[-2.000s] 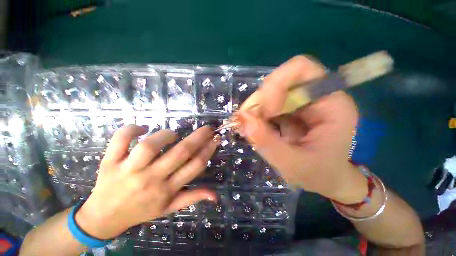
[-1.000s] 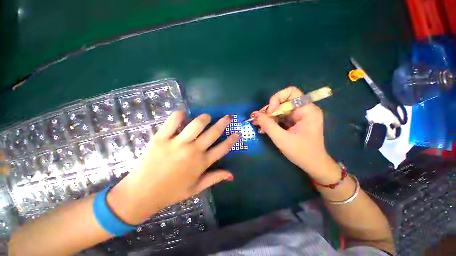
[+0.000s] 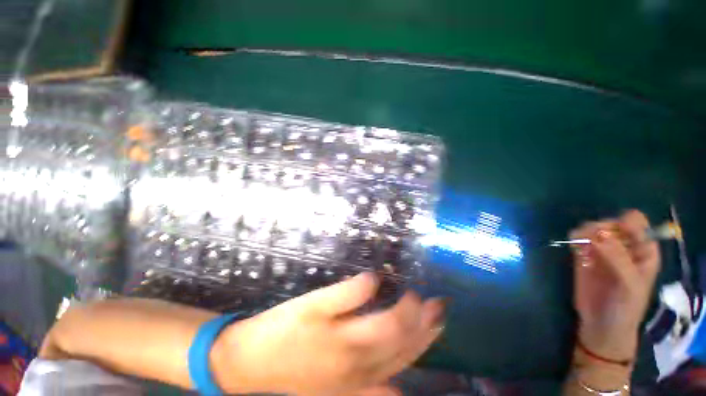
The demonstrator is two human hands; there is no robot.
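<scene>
The clear blister tray (image 3: 271, 209) lies in front of me, blurred and shiny, with small silvery parts in its pockets. The blue backing sheet (image 3: 480, 244) lies at the tray's right edge and carries a grid of tiny white squares under strong glare. My left hand (image 3: 333, 340) rests at the tray's lower right edge, fingers slightly curled, holding nothing visible. My right hand (image 3: 615, 267) is right of the blue sheet, closed on the pick (image 3: 569, 242), whose thin metal point faces left toward the sheet without touching it. Whether anything is on the tip cannot be told.
Another clear tray (image 3: 58, 170) adjoins at the left, with orange marks by the join. A brown-edged dark panel (image 3: 70, 39) is at the top left. Scissors (image 3: 685, 263), white paper (image 3: 673, 340) and a dark item (image 3: 662, 321) are at the far right. The dark green bench surrounds the trays.
The view has swung left, so the tray and blue sheet appear further right. My right hand has drawn the pick away from the sheet. My left hand has moved off the sheet to the tray's lower edge.
</scene>
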